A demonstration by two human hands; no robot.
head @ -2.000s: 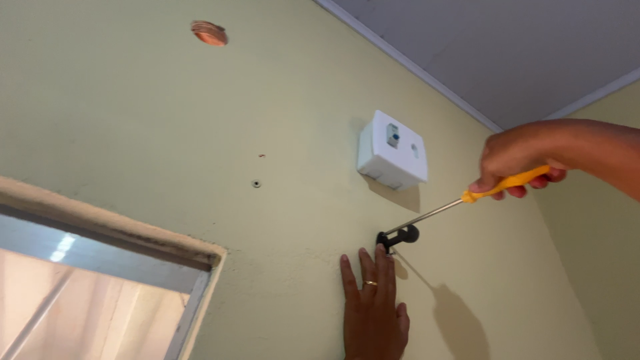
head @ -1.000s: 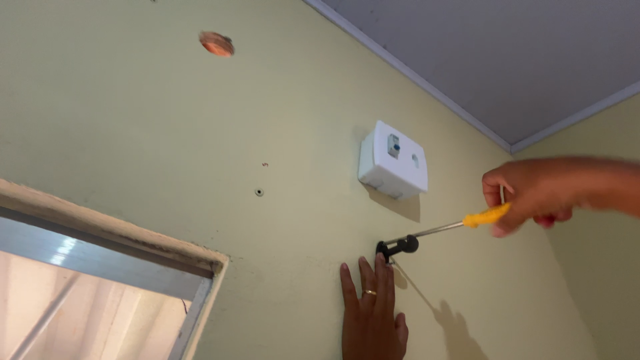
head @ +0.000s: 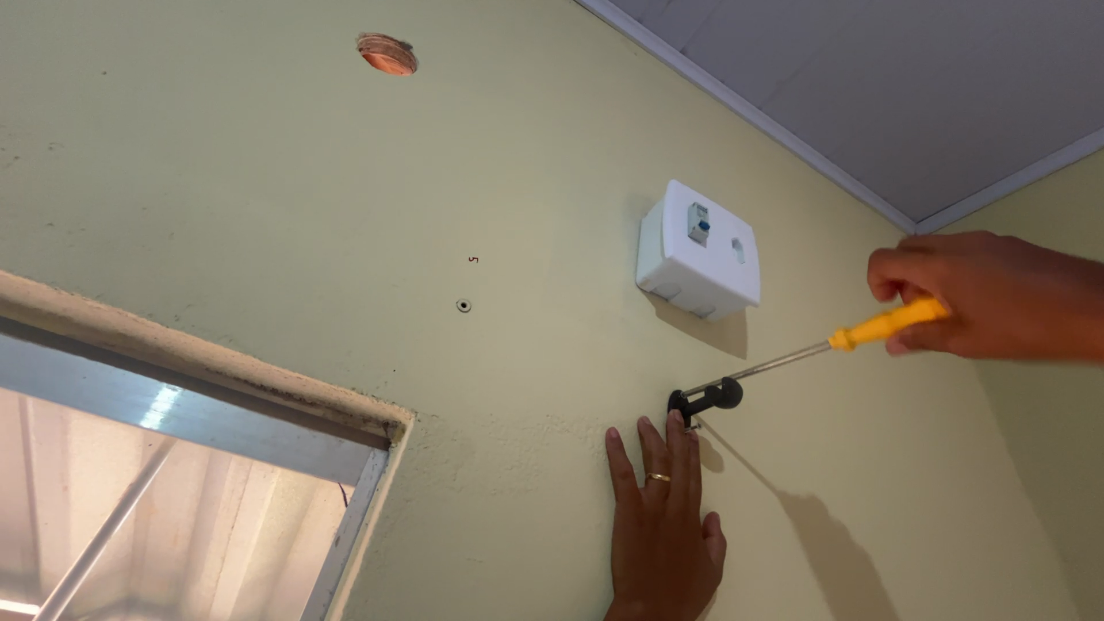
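My left hand (head: 664,526) lies against the green wall (head: 535,362), a ring on one finger, with fingertips at the base of a black curtain-rod-like bracket (head: 711,398). The bracket juts from the wall and has a round end. A screw (head: 695,428) sticks out at its lower edge. In my right hand (head: 1000,297) is the yellow handle of a screwdriver (head: 888,323). Its shaft runs behind the bracket's round end to the upper part of the base; the tip's exact contact is hidden. Above the bracket sits a white breaker box (head: 711,246) with a blue-levered breaker.
A wall plug hole (head: 464,305) lies left of the box, a small mark above it. Higher up is a rough round hole (head: 387,54) showing brick. A metal-framed window opening (head: 259,448) fills the lower left. The ceiling trim (head: 759,112) crosses the upper right.
My right hand has shifted its grip on the screwdriver handle, its fingers looser around it than two seconds ago. My left hand stays at the bracket's base.
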